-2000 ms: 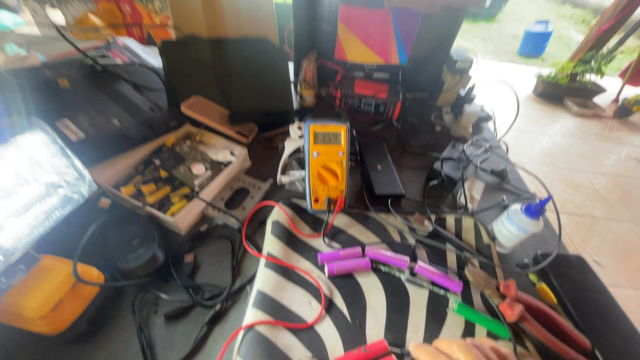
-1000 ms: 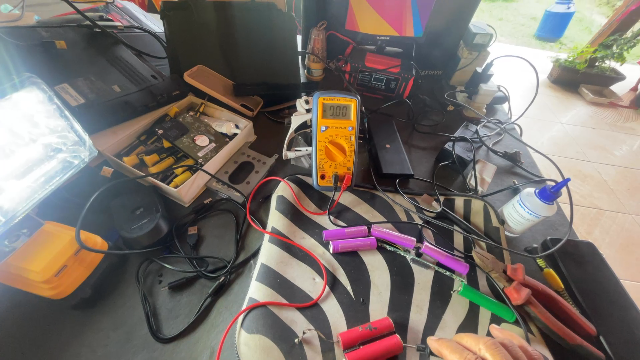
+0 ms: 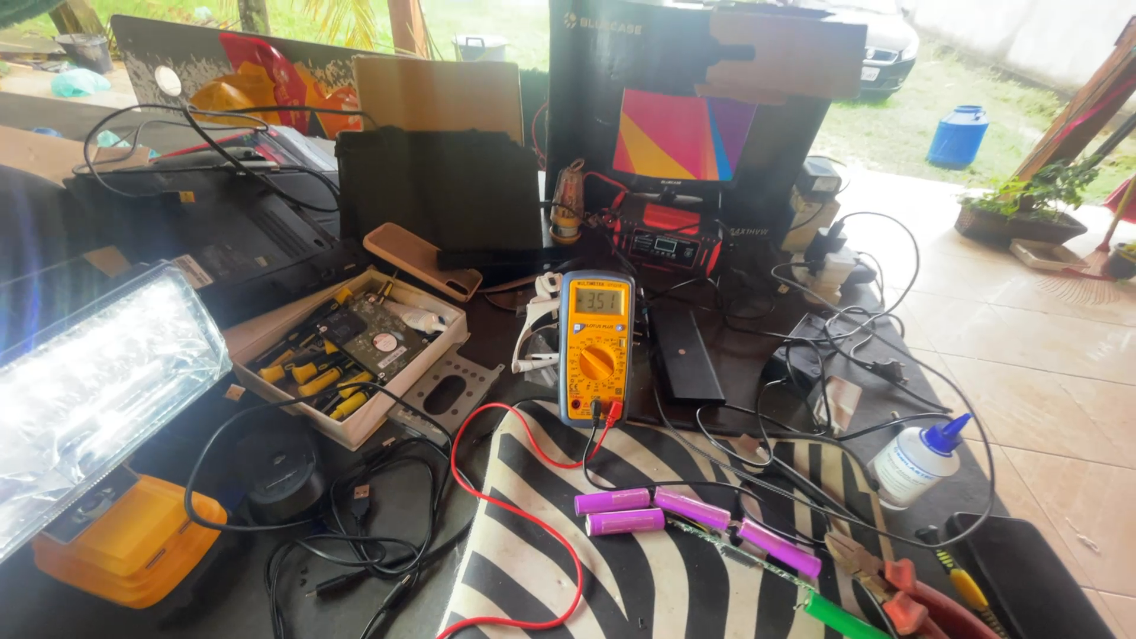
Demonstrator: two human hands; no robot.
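Note:
Neither of my hands shows in the head view. A yellow digital multimeter point(image 3: 596, 348) stands upright at the centre with digits on its display. Its red test lead point(image 3: 568, 552) curves down the zebra-striped mat point(image 3: 532, 470) and out at the bottom edge; a black lead runs right. Several purple cylindrical battery cells point(image 3: 625, 522) lie on the mat, some beside a narrow circuit strip point(image 3: 737, 550) that meets a green cell point(image 3: 839, 617). Red-handled pliers point(image 3: 905, 590) rest at the mat's lower right. What the lead tips touch is out of view.
An open box of yellow-handled screwdrivers point(image 3: 426, 386) stands left of the multimeter. A lit lamp point(image 3: 98, 399) is at the far left, near tangled black cables point(image 3: 390, 532). On the right are a blue-capped bottle point(image 3: 919, 461) and a black case point(image 3: 1021, 568). A red-and-black charger point(image 3: 667, 240) stands behind.
The red cells and the hand seen at the bottom edge a second ago are out of view. The multimeter's reading has changed. The view has tilted up.

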